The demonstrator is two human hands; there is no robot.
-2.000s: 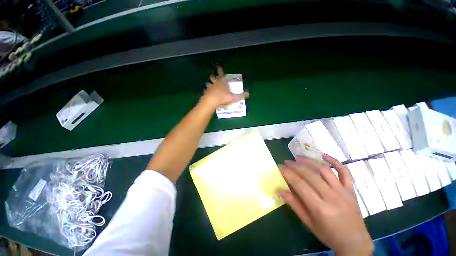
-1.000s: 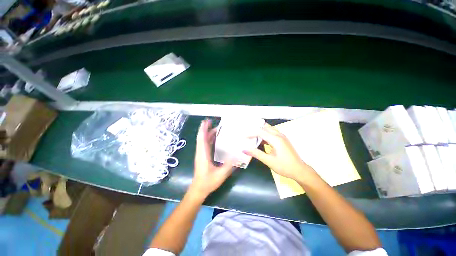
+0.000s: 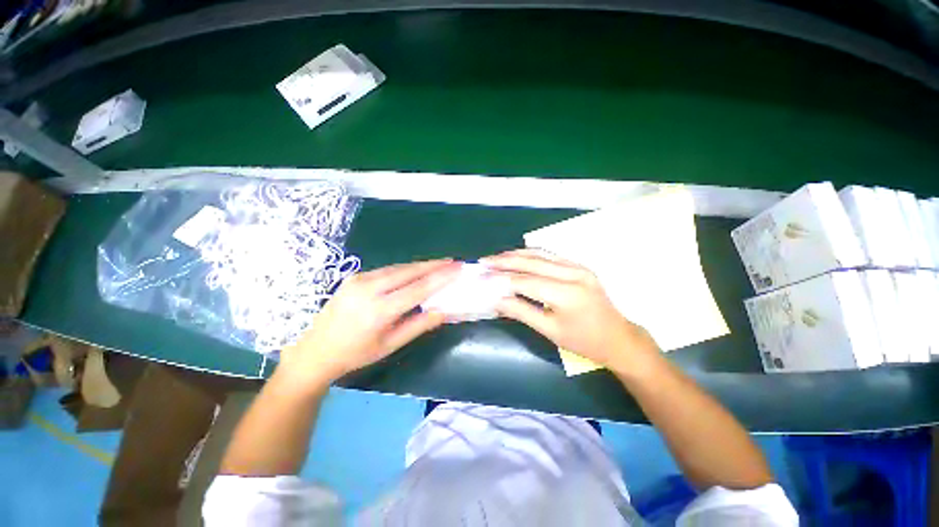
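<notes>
A white retail box [image 3: 468, 292] lies between my two hands over the dark green bench, partly hidden by fingers. My left hand [image 3: 376, 314] holds its left side. My right hand [image 3: 561, 304] holds its right side, fingertips on the upper edge and thumb side near the front. A pale sticker sheet [image 3: 649, 270] with a yellow edge lies on the bench to the right, partly behind my right hand and forearm. To the left, a pile of white coiled cables [image 3: 273, 262] lies on a crinkled clear plastic bag [image 3: 154, 270].
White retail boxes [image 3: 798, 324] stand in two rows at the right. Beyond the pale rail [image 3: 432, 188], white boxes [image 3: 332, 84] lie on the green belt at the left. Brown cartons [image 3: 154, 443] stand on the floor at lower left, a blue stool [image 3: 860, 473] at lower right.
The view has shifted. Since two seconds ago my left hand has come back from the belt, and a box is now between both hands. Over the last second the box has been turned and lowered.
</notes>
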